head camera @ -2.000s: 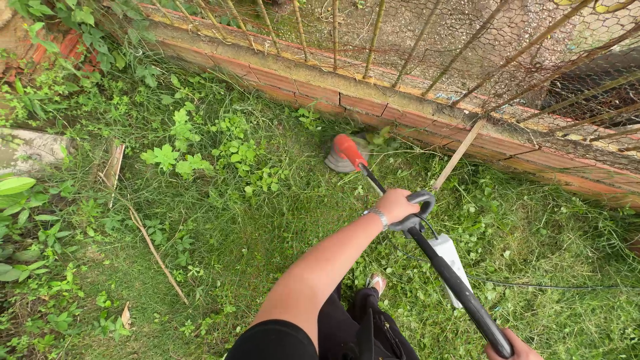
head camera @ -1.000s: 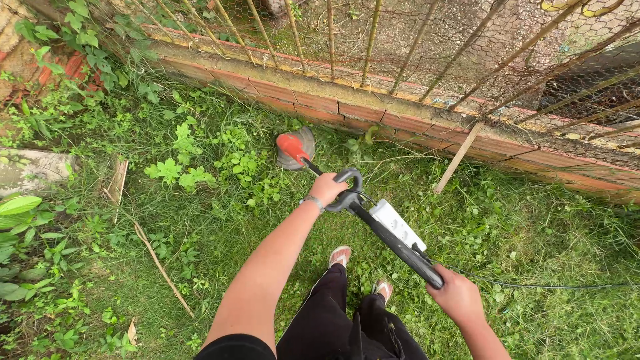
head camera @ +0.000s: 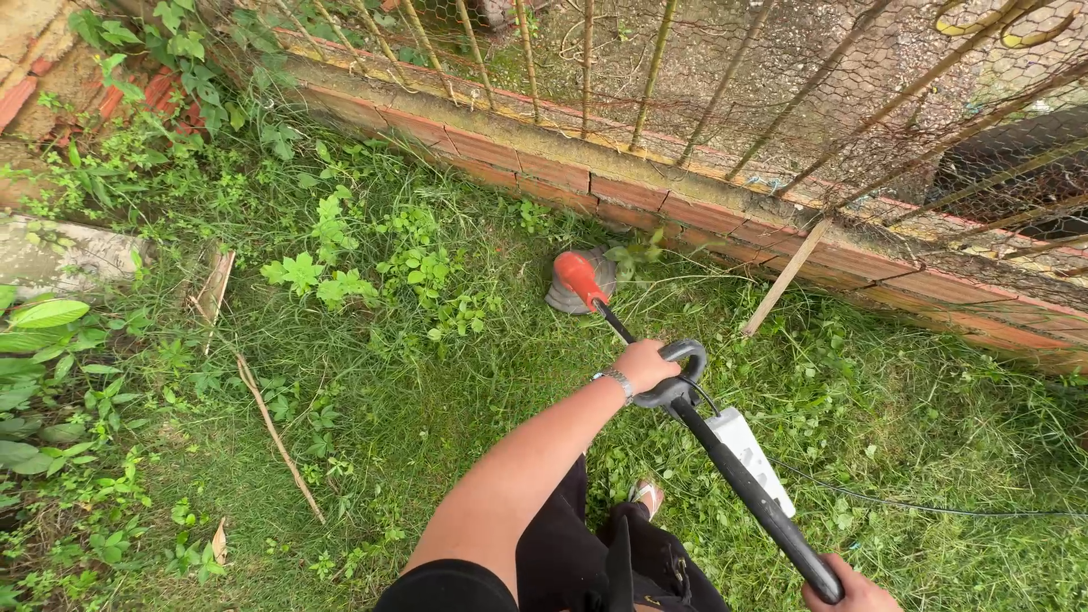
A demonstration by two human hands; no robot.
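Note:
An electric string trimmer slants across the view, its orange head and grey guard low over the grass near the brick wall. My left hand, with a metal bracelet at the wrist, is closed around the black loop handle. At the bottom edge my right hand grips the rear end of the black shaft, partly cut off by the frame. A white power strip hangs beside the shaft, with a dark cable running off to the right. Leafy weeds stand left of the trimmer head.
A low brick wall topped by rusty bars and wire mesh crosses the upper view. A wooden stake leans against it. A dry stick and a concrete slab lie at left. My sandaled foot is on the grass.
The trimmer head swung left along the wall, then back right to beside the leafy plant at the wall. Both hands have kept their hold on the trimmer.

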